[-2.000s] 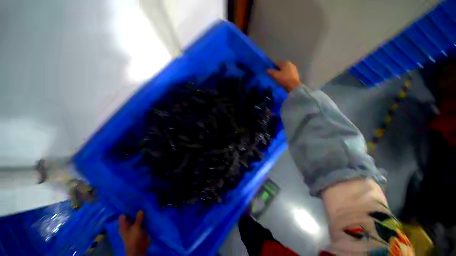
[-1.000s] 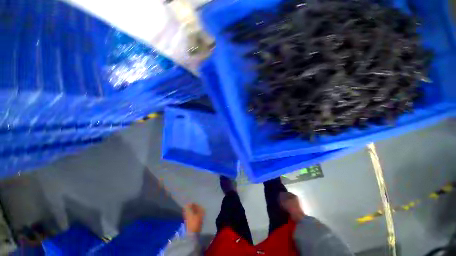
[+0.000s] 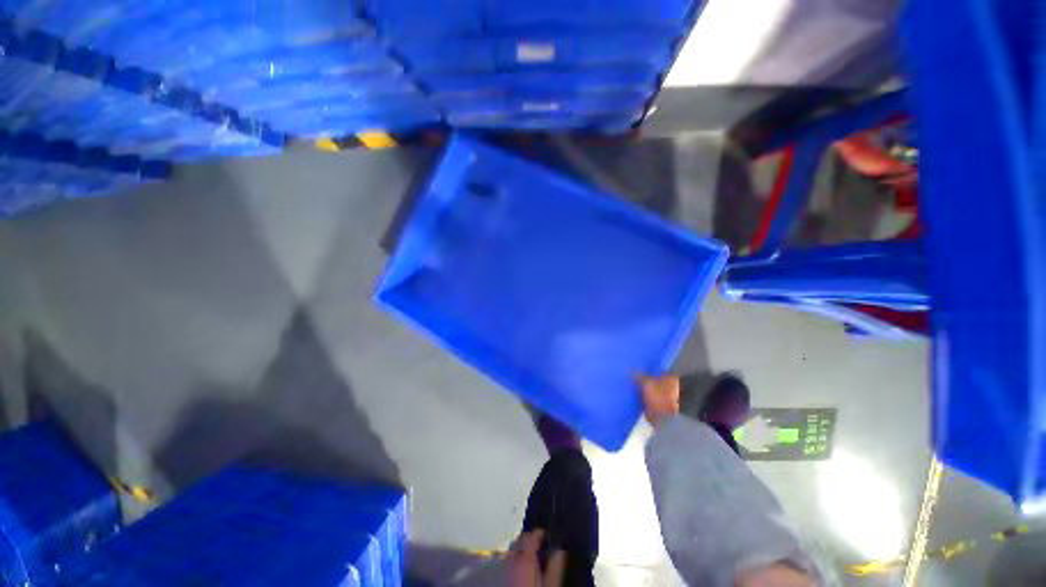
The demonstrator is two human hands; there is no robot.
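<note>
An empty blue crate [image 3: 551,292] is in the middle of the view above the grey floor, tilted and turned at an angle. My right hand [image 3: 658,398] grips its near right corner. My left hand [image 3: 525,564] is low in the view near my leg, off the crate and partly cut off by the bottom edge; its fingers are not clear.
Tall blue crate stacks [image 3: 516,69] stand across the far side. More stacked crates [image 3: 264,527] stand at the lower left. A large blue crate [image 3: 992,264] fills the right edge. A green floor sign [image 3: 786,435] and yellow-black tape [image 3: 356,141] mark the floor.
The view has turned left, so the crate of black parts has passed out to the right. My right hand has taken hold of the empty crate. My left hand has moved lower.
</note>
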